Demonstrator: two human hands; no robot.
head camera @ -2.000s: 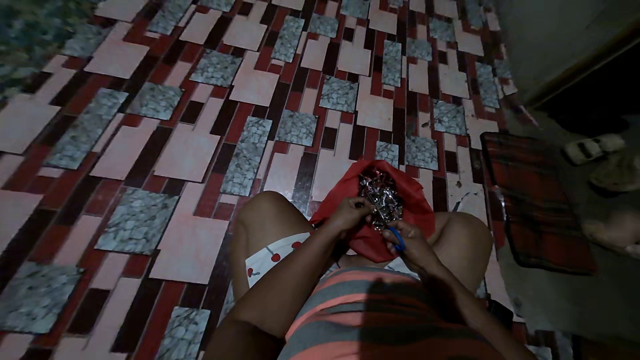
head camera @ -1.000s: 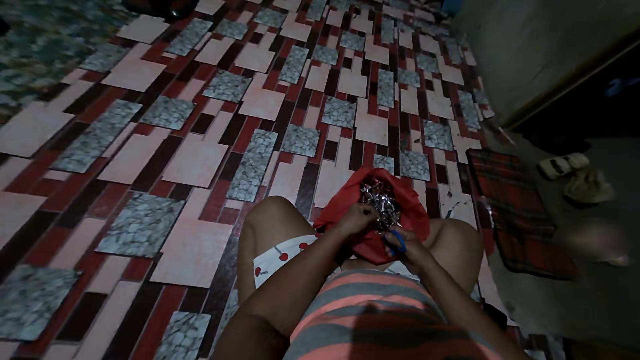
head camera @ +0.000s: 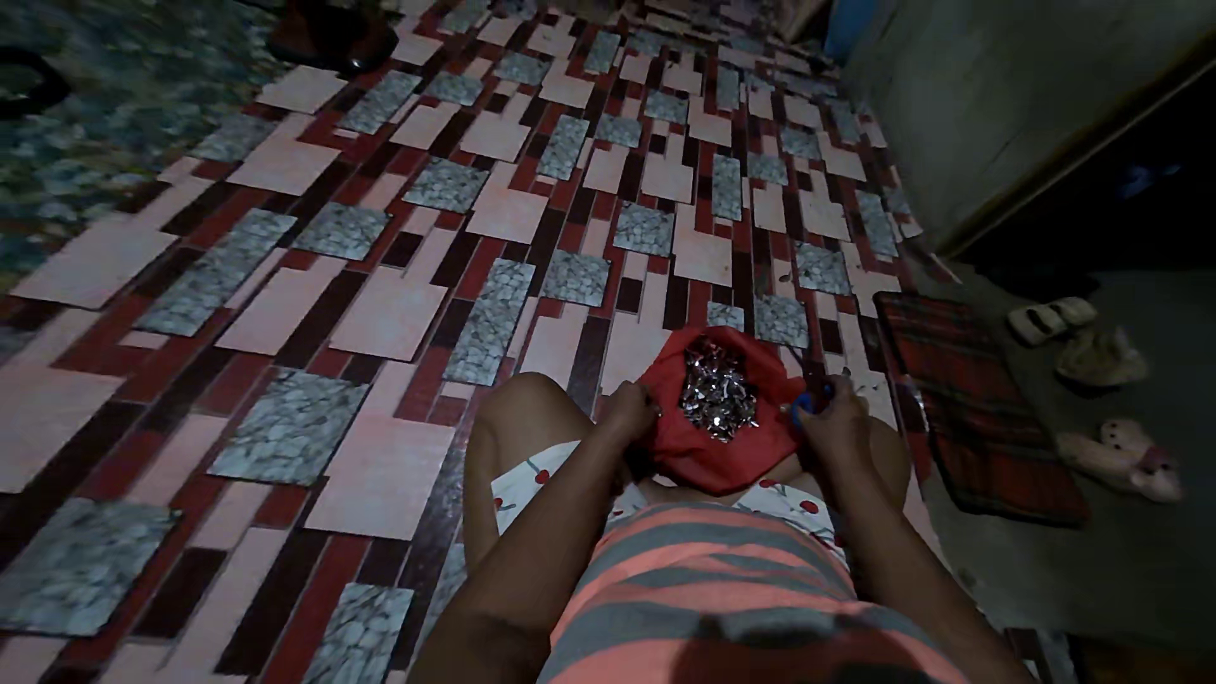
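Note:
A red cloth bag (head camera: 665,370), its mouth spread wide, lies in my lap between my bent knees. Small shiny silvery pieces (head camera: 719,394) are heaped inside it. My left hand (head camera: 629,413) grips the bag's left edge with its fingers closed. At the bag's right side, my right hand (head camera: 836,418) holds a blue-handled tool (head camera: 804,407), which looks like scissors; its blades are hard to make out in the dim light.
Patterned floor covering (head camera: 389,313) surrounds me. To the right lie a plaid mat (head camera: 978,408), sandals (head camera: 1052,320) and pink slippers (head camera: 1121,461), near a wall (head camera: 959,104). A dark object (head camera: 332,38) stands at the upper left, beside a green-blue patterned surface (head camera: 142,123).
My hands were close together over the silvery pieces; now they are apart, the left at the bag's left edge and the right, with the blue-handled tool, at its right side.

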